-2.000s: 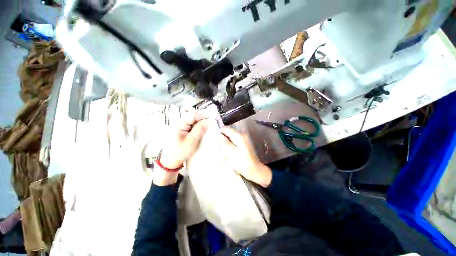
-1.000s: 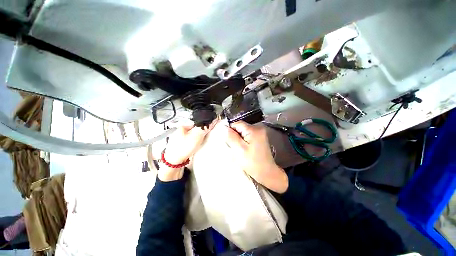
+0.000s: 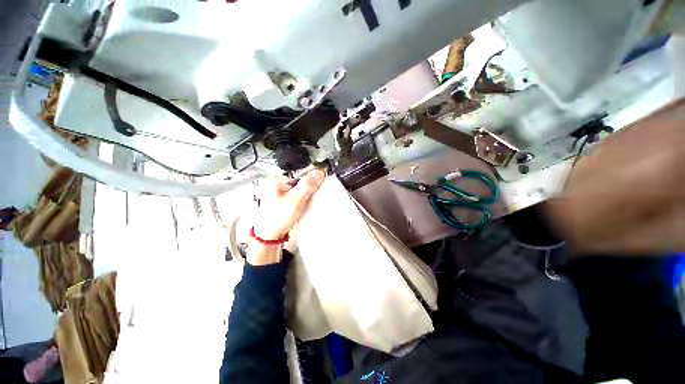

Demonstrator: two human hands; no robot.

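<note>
My left hand [image 3: 283, 206], with a red bracelet at the wrist, pinches the top edge of a beige canvas bag [image 3: 349, 277] just under the needle area of the sewing machine [image 3: 289, 150]. The bag hangs down over my dark apron. My right hand [image 3: 627, 191] is raised at the right edge, large, blurred and partly cut off; its fingers cannot be made out. A dark block [image 3: 363, 172] sits right of the needle area, close to the bag's top edge.
Teal-handled scissors [image 3: 460, 199] lie on the bed right of the bag, blades pointing left. A metal lever with an end plate [image 3: 492, 148] is above them. Glaring white cloth [image 3: 173, 285] covers the left side. Brown bundles [image 3: 86, 322] are at far left.
My right hand has let go of the bag and moved far right, up near the camera. My left hand stays at the bag's top edge. The view has shifted slightly.
</note>
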